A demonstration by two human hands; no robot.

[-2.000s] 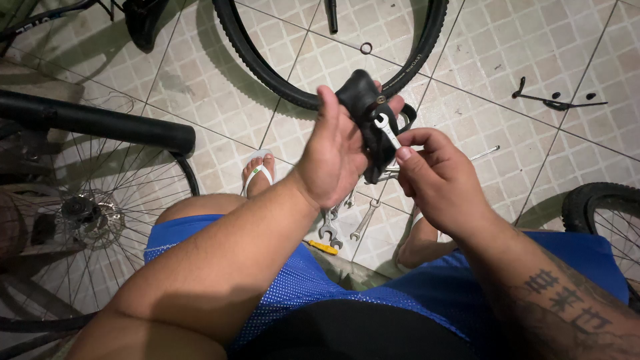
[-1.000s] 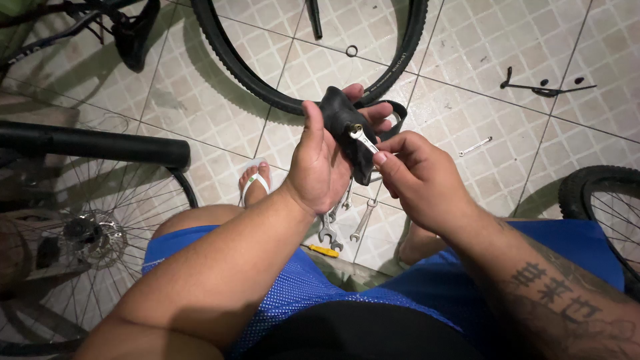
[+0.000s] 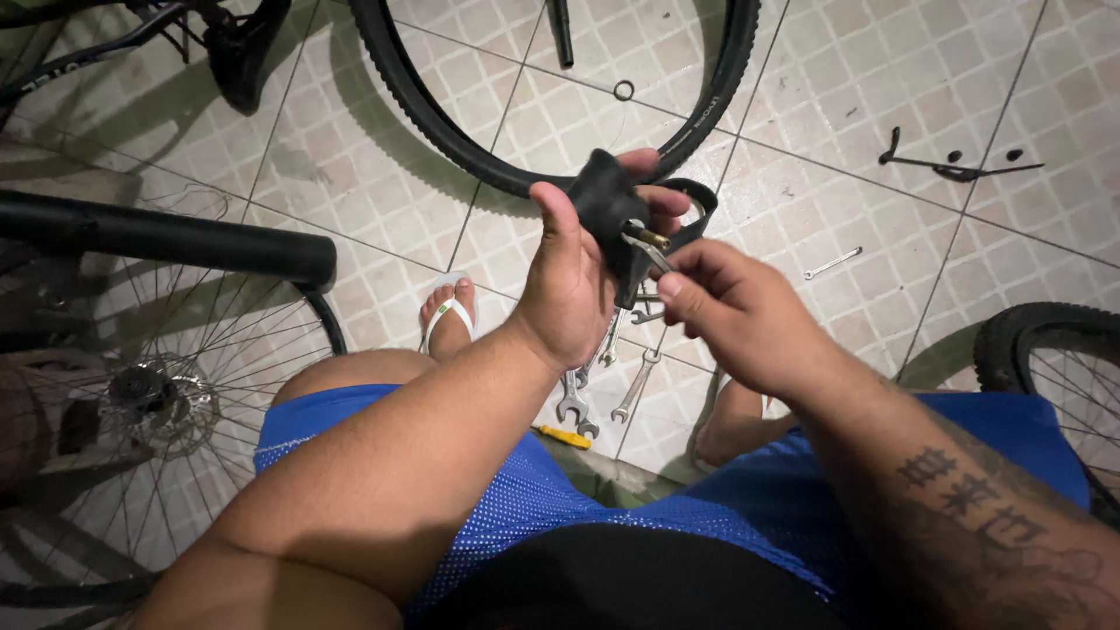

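A black rubber inner tube lies folded in my left hand, whose palm faces up with the thumb raised. From the tube sticks a valve stem with a brass tip. My right hand pinches a small open-end wrench between thumb and fingers, its head at the base of the valve. A loop of the tube hangs past the fingers of my left hand. Whether the jaws grip the valve, I cannot tell.
Beyond my hands a bicycle tire lies on the tiled floor. Several wrenches and a yellow-handled tool lie below. A small wrench is at right. A spoked wheel stands left, another tire right.
The wrench head has turned from lying over the valve to beside its base, and the brass tip now shows. Both hands still hold the tube and wrench.
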